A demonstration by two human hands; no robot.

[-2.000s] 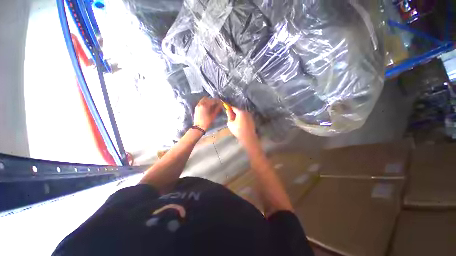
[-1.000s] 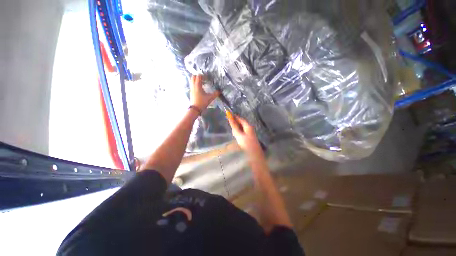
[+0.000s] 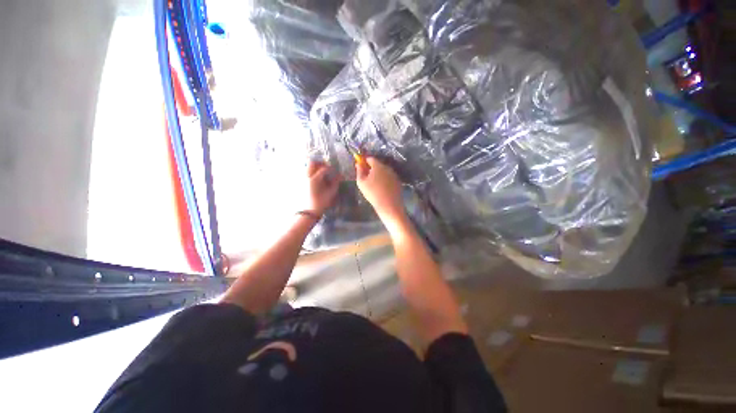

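A large grey-black bundle in clear, shiny plastic wrap point(image 3: 516, 137) fills the upper middle of the view. My right hand point(image 3: 378, 184) is closed round a small orange utility knife point(image 3: 361, 161), its tip against the wrap at the bundle's near left edge. My left hand point(image 3: 324, 187), with a thin band at the wrist, is just left of the knife with its fingers curled at the wrap's edge. The fingertips are blurred, but they seem to pinch the film.
Brown cartons point(image 3: 585, 367) with white labels lie at the lower right. A dark perforated rack beam point(image 3: 105, 290) crosses the lower left. Blue rack posts point(image 3: 181, 161) and an orange-red guard point(image 3: 179, 189) stand at the left. More blue bars point(image 3: 698, 160) are at the right.
My left hand has gone from spread on the wrap to curled, slightly lower. My right hand has moved up and left with the knife, closer to the left hand. The view has shifted slightly.
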